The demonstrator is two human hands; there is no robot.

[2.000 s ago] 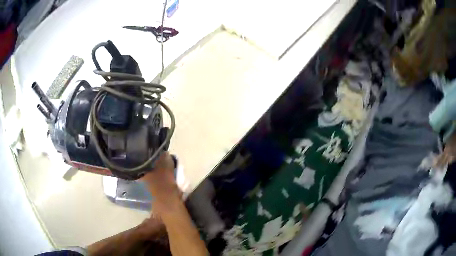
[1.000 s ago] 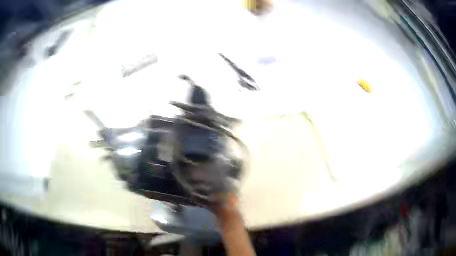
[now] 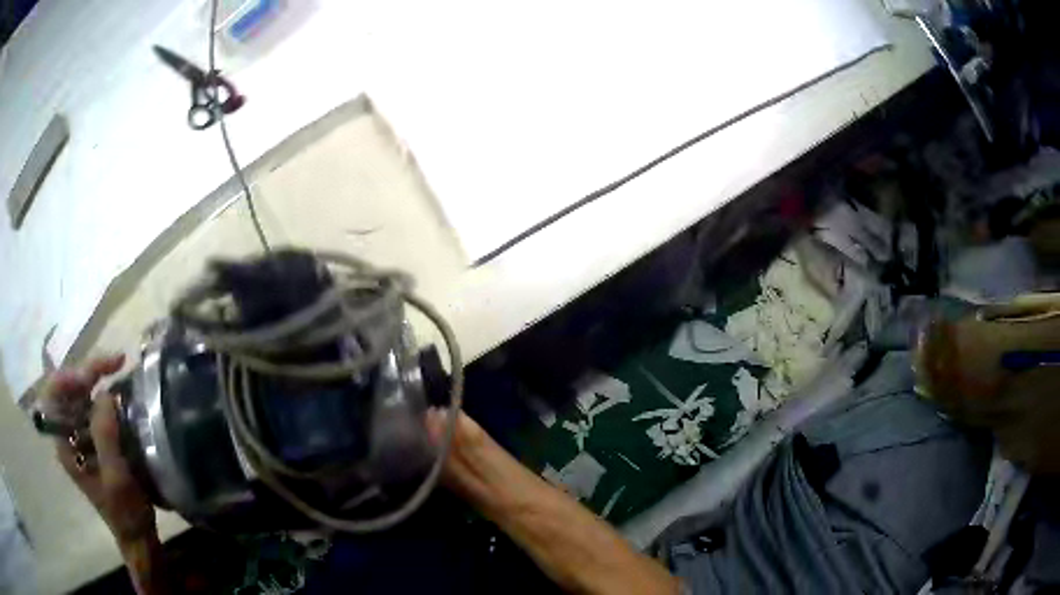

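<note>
The cloth cutting machine (image 3: pixel 308 418) fills the lower left, its silver-and-black motor body wrapped in loops of grey-beige power cable (image 3: pixel 436 337). It overlaps the table's near edge, with dark space and scraps showing below it. My left hand (image 3: pixel 93 436) is closed around the metal part at its left end. My right hand (image 3: pixel 448 439) is at its right side, largely hidden by the motor and cable, with the forearm coming from the bottom right. The base plate and blade are not visible.
Fabric shears (image 3: pixel 203 93) lie on the white paper-topped lay (image 3: pixel 558 105), with a stone weight (image 3: pixel 40 172) at left and a small clear tray (image 3: pixel 258 21) at the top. The cable crosses the cream table (image 3: pixel 337 186). Scraps cover the green floor (image 3: pixel 727 401); grey fabric is at right.
The machine has moved toward the table's near edge. My left hand now shows at its left end. The base plate seen earlier is hidden. The view has swung across and back.
</note>
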